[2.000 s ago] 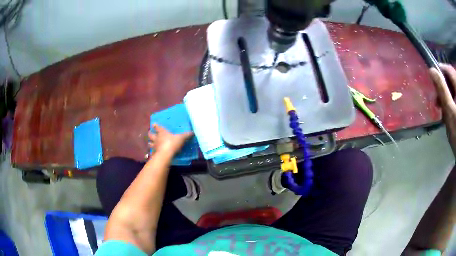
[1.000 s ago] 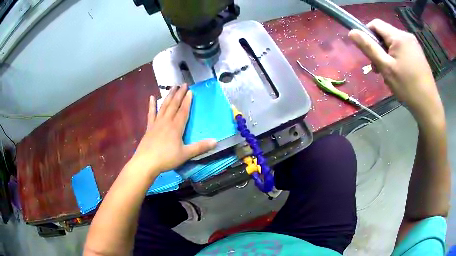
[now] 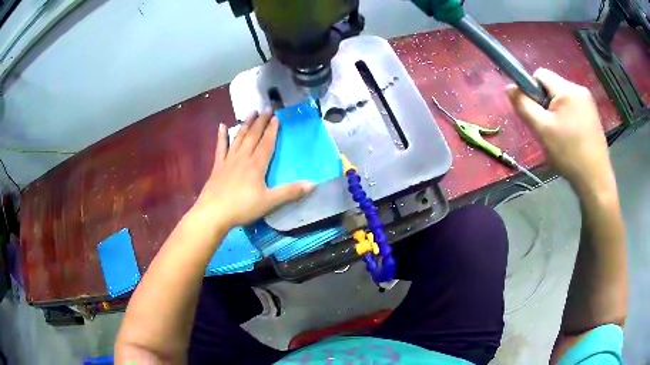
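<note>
A bright blue plate (image 3: 305, 150) lies on the light grey drill press table (image 3: 420, 160). My left hand (image 3: 246, 171) lies over the plate's left edge, fingers spread and thumb across its near end, holding it down. The drill chuck (image 3: 313, 75) is just above the plate's far end; the bit's tip is hard to make out. My right hand (image 3: 566, 121) is closed around the end of the grey feed handle (image 3: 499, 57), right of the drill head (image 3: 303, 28).
Blue plates (image 3: 306, 244) are stacked under the table's near edge, with more (image 3: 235, 254) to the left. A single plate (image 3: 119, 262) lies on the red bench (image 3: 71, 214). A green air gun (image 3: 476, 137) lies right of the table. A blue segmented hose (image 3: 367, 203) stands at the table front.
My left hand has come from the stack onto the table with a blue plate under it. My right hand and the feed handle have swung nearer, and the handle's end is lower than a second ago.
</note>
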